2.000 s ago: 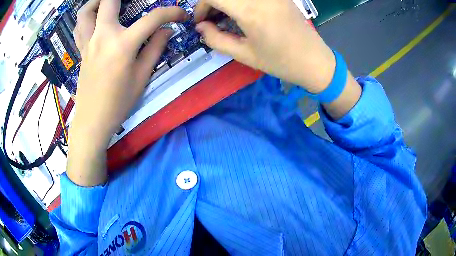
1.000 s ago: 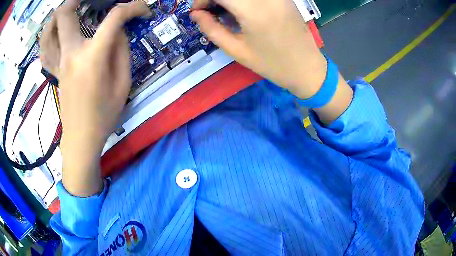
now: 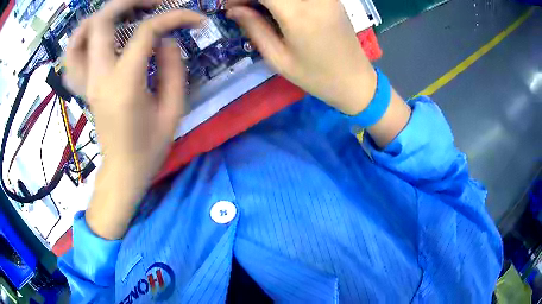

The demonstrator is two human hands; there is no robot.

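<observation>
The blue mainboard [image 3: 223, 56] lies on the white back panel [image 3: 211, 107] at the top of the view, partly hidden by my hands. A wireless card with a pale square label [image 3: 205, 34] shows between my hands. My left hand [image 3: 131, 77] is blurred over the board's left part, fingers bent and thumb apart from them, with nothing visible in it. My right hand [image 3: 309, 50] is over the board's right part, thumb and fingertips near the top edge. Whether it holds a small part or wire cannot be seen.
A red foam cradle [image 3: 238, 117] edges the panel along my body. Red, yellow and black wires [image 3: 70, 133] and a thick black cable loop [image 3: 13, 136] lie at the left. A blue bin [image 3: 15, 258] is at lower left. Grey floor with a yellow line [image 3: 481, 54] is at right.
My left hand moved left off the labelled card, then slightly back right towards it. My right hand shifted slightly left and stays by the board's right part.
</observation>
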